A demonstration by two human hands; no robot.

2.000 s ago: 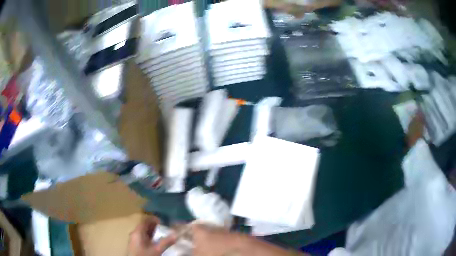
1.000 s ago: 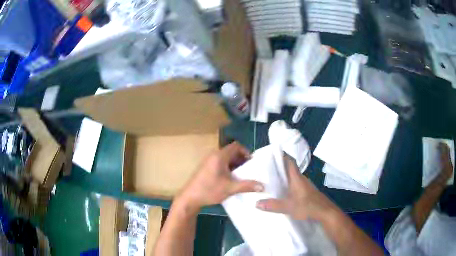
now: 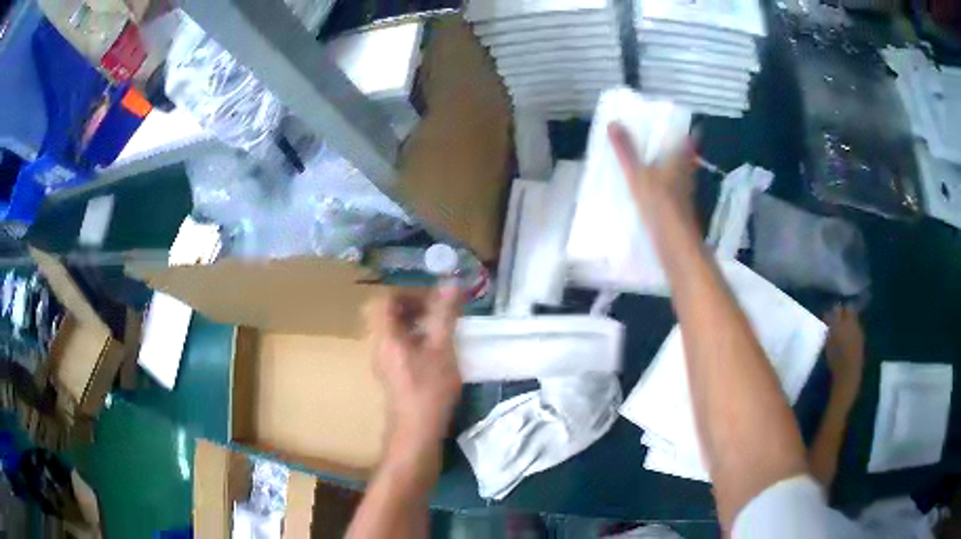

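My left hand (image 3: pixel 416 353), blurred, is at the right side of an open cardboard box (image 3: pixel 306 392). It holds the left end of a white foam strip (image 3: pixel 543 347). My right hand (image 3: pixel 659 174) is farther forward, its thumb and fingers around a white foam block (image 3: pixel 622 226) among other white foam pieces (image 3: pixel 537 237). A crumpled white cloth (image 3: pixel 548 426) lies just below the strip. The box's lid stands open at its back; its inside shows bare brown cardboard.
White sheets (image 3: pixel 764 316) lie to the right. Another person's hand (image 3: pixel 840 347) reaches in beside them. Two stacks of white panels (image 3: pixel 559 58) stand at the back. A white-capped bottle (image 3: pixel 440 258) is behind the box. A grey metal bar (image 3: pixel 306 105) crosses the upper left.
The white wrap or cloth between my hands is down on the bench. My right hand has moved forward to the foam block; my left now has a strip. The view has shifted.
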